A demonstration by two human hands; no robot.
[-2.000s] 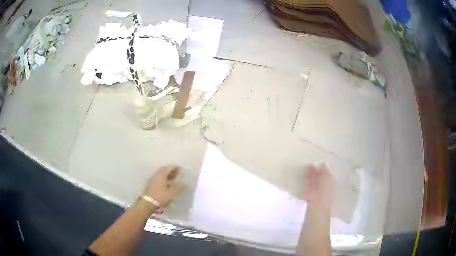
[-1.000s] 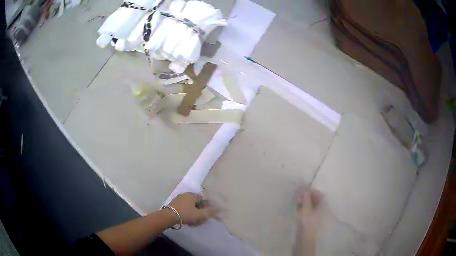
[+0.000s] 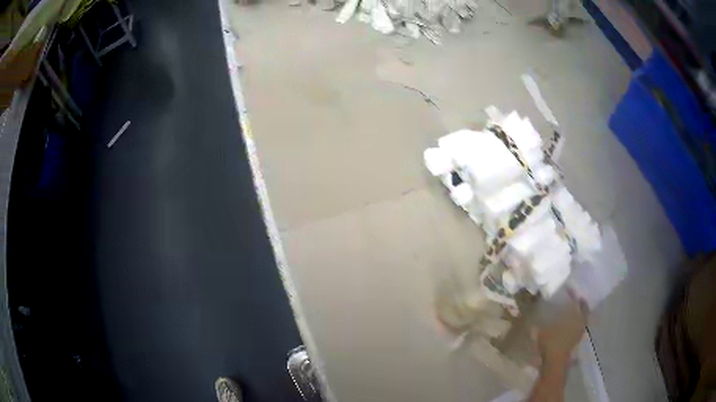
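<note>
One hand, which looks like my right hand (image 3: 561, 326), is at the lower right, blurred. It is by the near end of a bundle of white pieces (image 3: 510, 196) tied with dark speckled strips. I cannot tell if its fingers hold anything. Blurred tan and cream strips (image 3: 494, 341) lie left of the hand. A pale sheet (image 3: 603, 271) lies under the bundle's right side. My left hand is not in view.
The grey-white table (image 3: 337, 173) has its edge along the left, above a dark floor. Scraps (image 3: 408, 16) lie at the far end. A blue container (image 3: 667, 149) and brown pieces (image 3: 687, 334) are at the right. A shoe (image 3: 228, 390) shows at the bottom.
The view has swung left, so the bundle appears farther right and the floor shows. The grey board between my hands has left the picture. My left hand is out of view; one hand is now beside the bundle.
</note>
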